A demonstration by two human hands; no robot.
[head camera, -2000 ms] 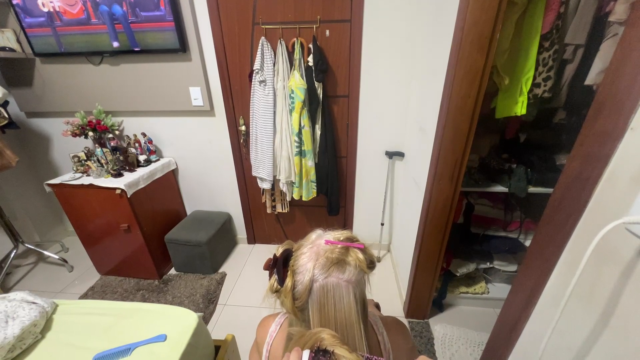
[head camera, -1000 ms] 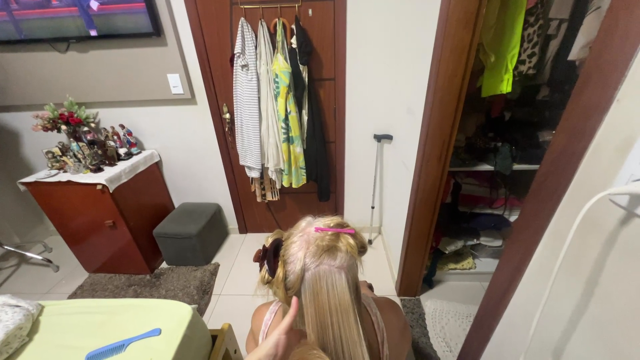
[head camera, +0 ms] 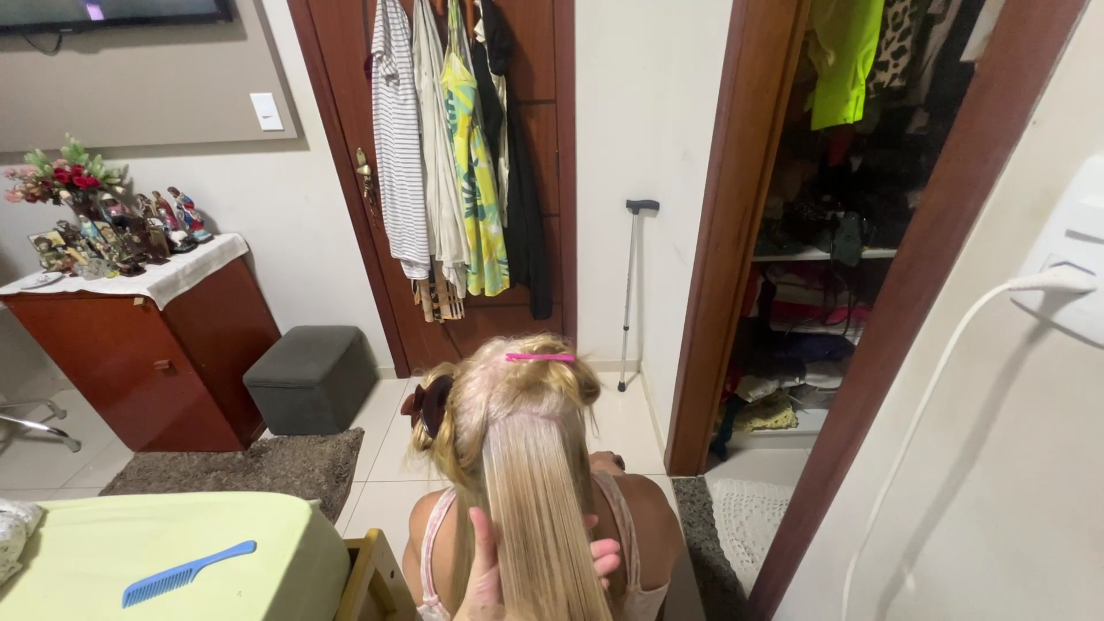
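A seated person with long blond hair (head camera: 539, 517) has their back to me. The straight lower section of that hair lies across the palm of my left hand (head camera: 535, 569), whose thumb shows left of the strands and whose fingertips show on the right. Hair hides the palm. My right hand is out of view. A pink hair clip (head camera: 540, 356) holds hair on top of the head, and a dark claw clip (head camera: 429, 405) gathers hair on its left side. On the pale green bed cover (head camera: 259, 517) lies a blue comb (head camera: 188, 573).
A wooden frame piece (head camera: 378, 573) stands between bed and person. Beyond are a grey ottoman (head camera: 310, 379), a brown rug (head camera: 233, 470) and a red-brown cabinet (head camera: 129, 371) with figurines. A walking cane (head camera: 632, 293) leans by the wall. A white cord (head camera: 906, 431) hangs at right.
My left hand, at the left of the hair a second ago, is now under it. A dark-bristled thing at the bottom edge two seconds ago no longer shows. The view has tilted down.
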